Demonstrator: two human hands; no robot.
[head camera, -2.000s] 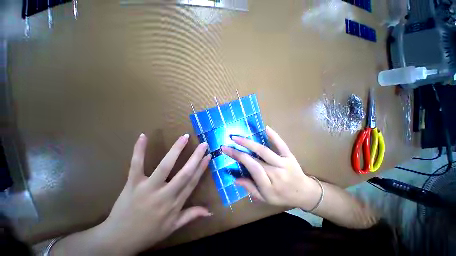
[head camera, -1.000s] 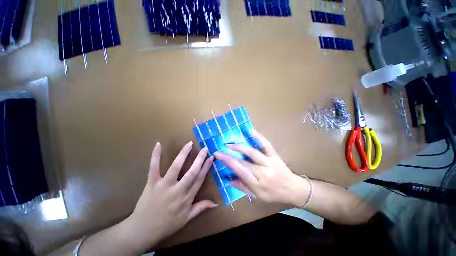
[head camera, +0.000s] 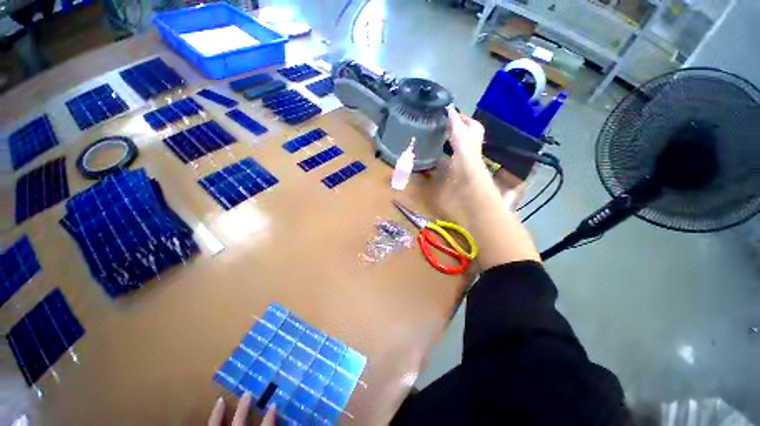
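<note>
A bright blue solar cell string (head camera: 304, 354) lies at the bottom of the head view, its ribbon ends sticking out. A small black tape piece (head camera: 267, 395) lies on it near its lower left edge. Beside the tape, fingertips of my left hand (head camera: 242, 411) touch the string's lower left, slightly apart; the rest is cut off by the frame. My right hand (head camera: 465, 137) is at the right side of the grey round-bodied machine, probably a tape dispenser (head camera: 412, 125). Its fingertips are partly hidden and too small to tell whether they hold anything.
Red-and-yellow-handled cutters (head camera: 442, 245), ribbon offcuts (head camera: 387, 241) and a white bottle (head camera: 403, 169) lie or stand near my right forearm. Stacked cell strings (head camera: 125, 225), a dark tape roll (head camera: 107, 156) and a blue tray (head camera: 221, 42) are left and behind. A floor fan (head camera: 683, 150) stands right.
The view has swung up and right. My right hand has left the string and reached the grey machine. My left hand remains at the string, now mostly out of frame.
</note>
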